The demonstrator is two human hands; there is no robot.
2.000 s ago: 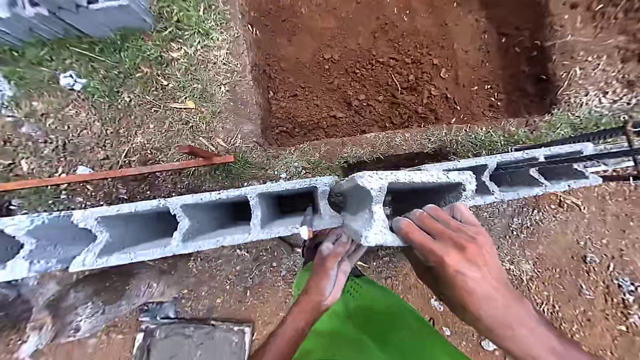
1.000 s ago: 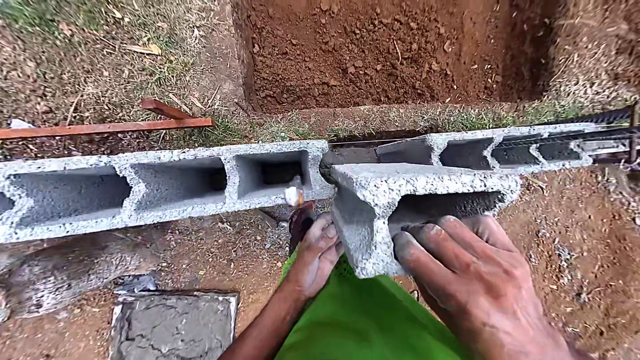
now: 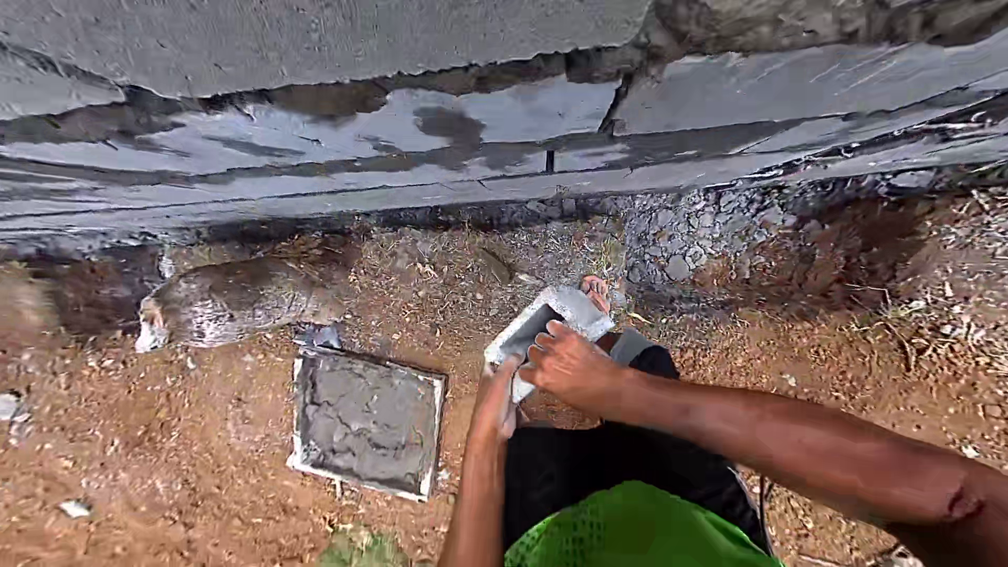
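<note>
Low in front of my body, near my legs, I hold a hollow concrete block [image 3: 583, 311] at a tilt. My right hand [image 3: 568, 364] grips the rim of its dark hollow, fingers curled over the edge. On the block's left side, my left hand [image 3: 499, 394] is closed against its lower end. To the left of my left arm lies a square mortar board [image 3: 431, 441] with wet grey mortar [image 3: 368, 421] spread over it. My foot [image 3: 596, 291] shows just past the block's upper end.
A block wall [image 3: 504, 118] with mortared courses runs across the top of the view. Broken grey rubble [image 3: 669, 240] lies at its base on the right. A worn, dirty sack [image 3: 236, 303] rests on the soil above the mortar board. Small pale stones [image 3: 75, 509] dot the ground.
The block was at the wall's top course beside the row of hollow blocks; now it is away from the wall, down by my legs, still in my hands. The view has shifted strongly toward the ground.
</note>
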